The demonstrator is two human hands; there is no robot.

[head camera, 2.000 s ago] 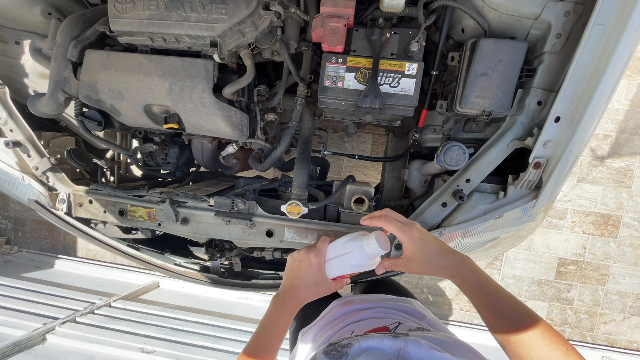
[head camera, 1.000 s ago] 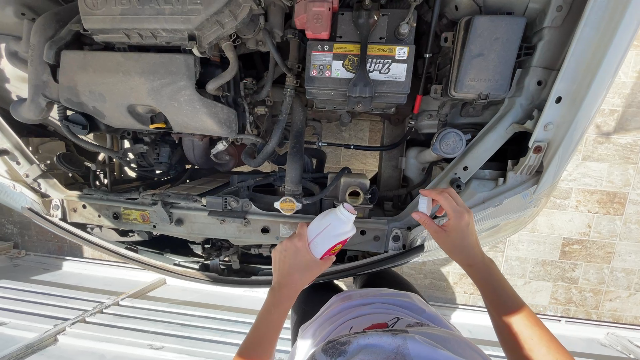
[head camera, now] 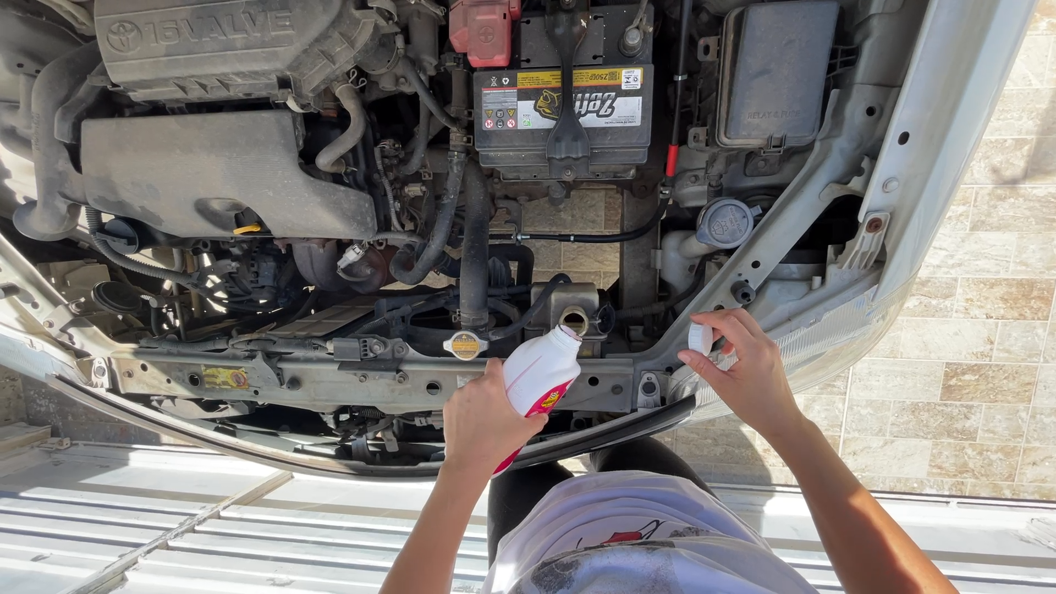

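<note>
My left hand grips a white plastic bottle with a red label. The bottle is uncapped and tilted, its mouth at the lower edge of the open neck of the coolant reservoir; whether liquid flows cannot be told. Between the thumb and fingers of my right hand is a white bottle cap, held above the front corner of the engine bay. The radiator cap sits left of the bottle, on the radiator's top.
Behind the reservoir stand the car battery and the relay and fuse box. A washer fluid cap is at the right. The engine cover lies left. The front crossmember runs before me.
The cap has come off the bottle and moved right in my right hand. My left hand has brought the bottle's mouth to the reservoir neck.
</note>
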